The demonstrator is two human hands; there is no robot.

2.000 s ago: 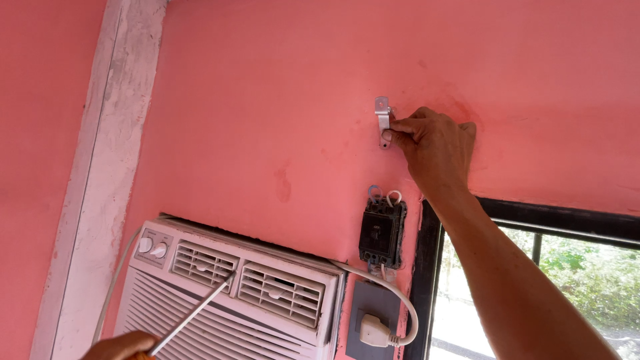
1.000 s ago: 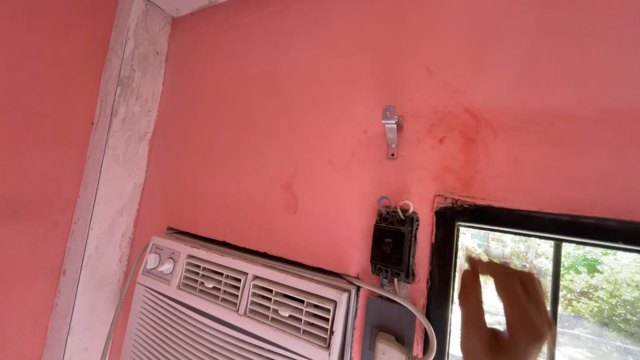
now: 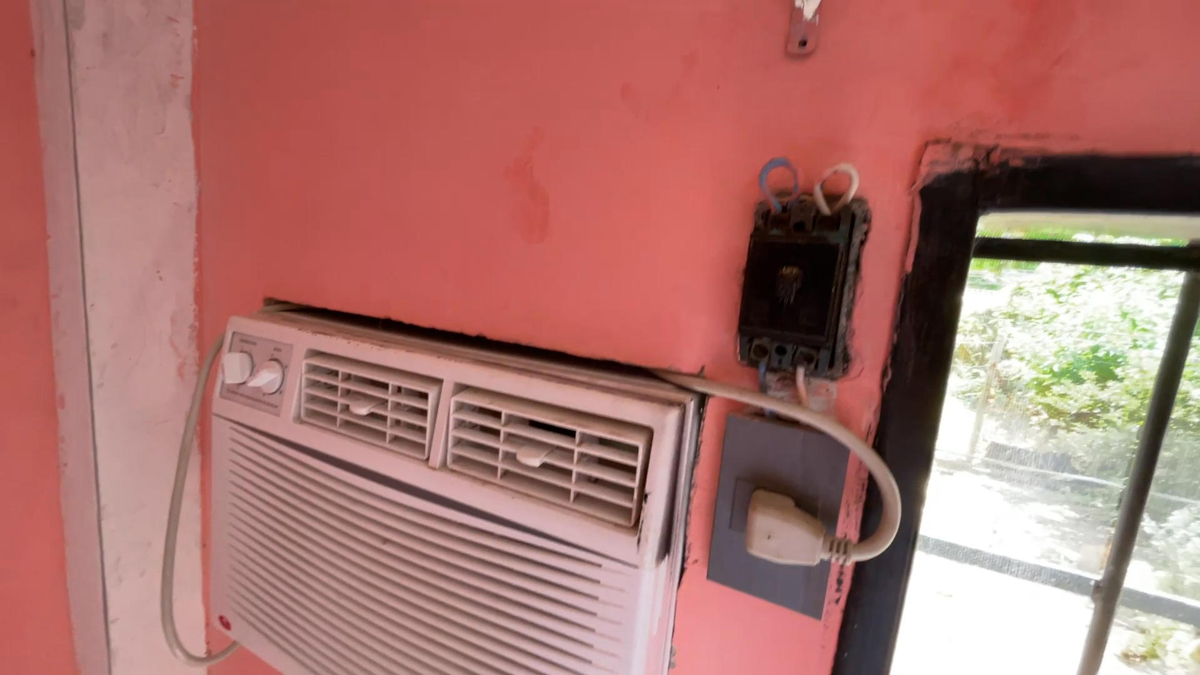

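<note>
Neither my left hand nor my right hand is in the frame. A black circuit breaker (image 3: 790, 286) is set in the pink wall, with a blue wire loop (image 3: 778, 183) and a white wire loop (image 3: 836, 187) at its top. Two more wires run down from its lower end. Under it, a white plug (image 3: 786, 530) sits in a grey outlet plate (image 3: 750, 450). The lower end of a metal bracket (image 3: 802, 36) shows at the top edge; the rest is cut off.
A window air conditioner (image 3: 422, 544) fills the lower left, its cord (image 3: 867, 450) looping to the plug. At right is a dark window frame (image 3: 937, 309) with a metal bar (image 3: 1139, 487) and plants beyond. A pale post (image 3: 136, 281) stands at left.
My hand was at the wall bracket, then in front of the window, and is now out of view. The other hand, with a screwdriver, left view earlier. The view has moved down and closer.
</note>
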